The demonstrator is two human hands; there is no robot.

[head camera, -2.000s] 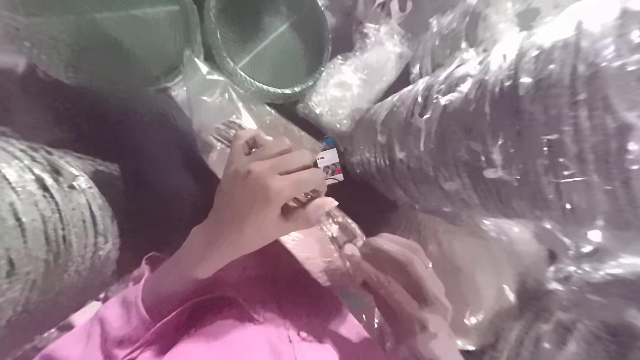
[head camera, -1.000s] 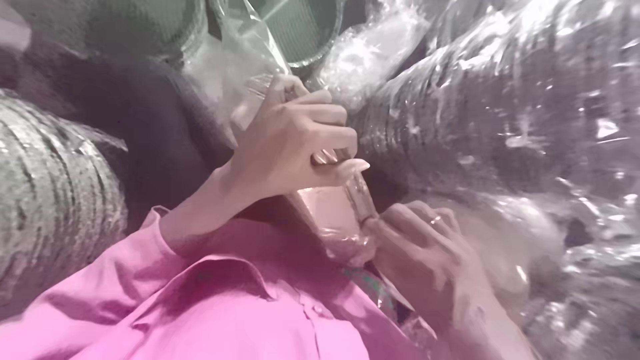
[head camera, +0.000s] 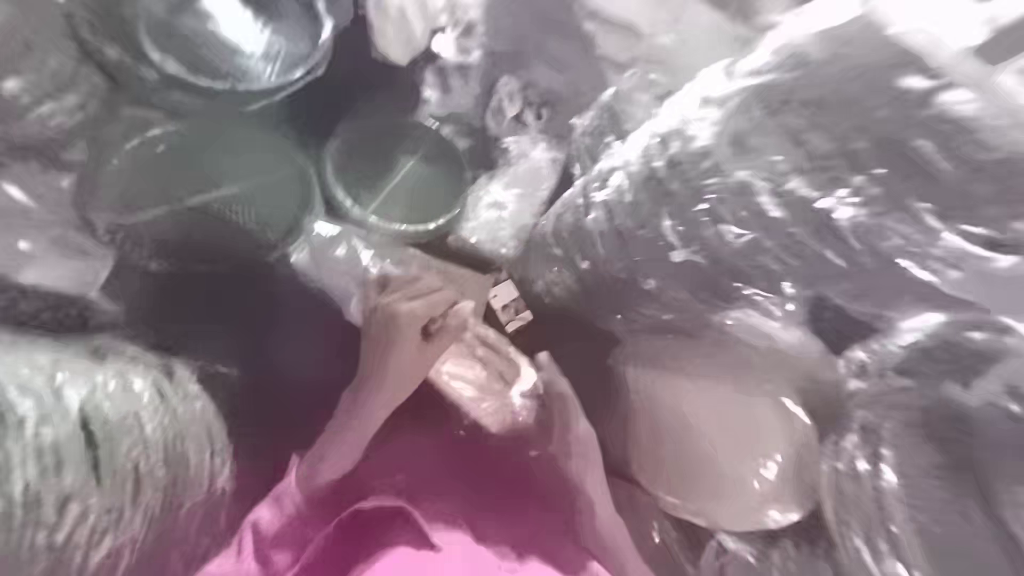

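Note:
A clear plastic bag [head camera: 488,376] with something tan or brown inside lies slantwise in front of my pink shirt. My left hand [head camera: 412,324] is closed on its upper middle, fingers curled over the plastic. My right hand [head camera: 560,404] is beside the bag's lower right end, fingers fairly straight; blur hides whether it grips the film. Just right of the bag, above my right hand, is a small card or label [head camera: 510,306] with a picture on it.
Round green containers [head camera: 396,176] stand beyond my hands, below a shiny round one [head camera: 236,40]. Large plastic-wrapped stacks [head camera: 720,184] fill the right, and another ribbed stack [head camera: 104,448] is at lower left. A rounded wrapped bundle [head camera: 720,432] lies right of my right hand.
The view has shifted to show more beyond the hands. My right hand's fingers, curled at the bag's end one second ago, now look straighter. The small card, out of sight then, shows again.

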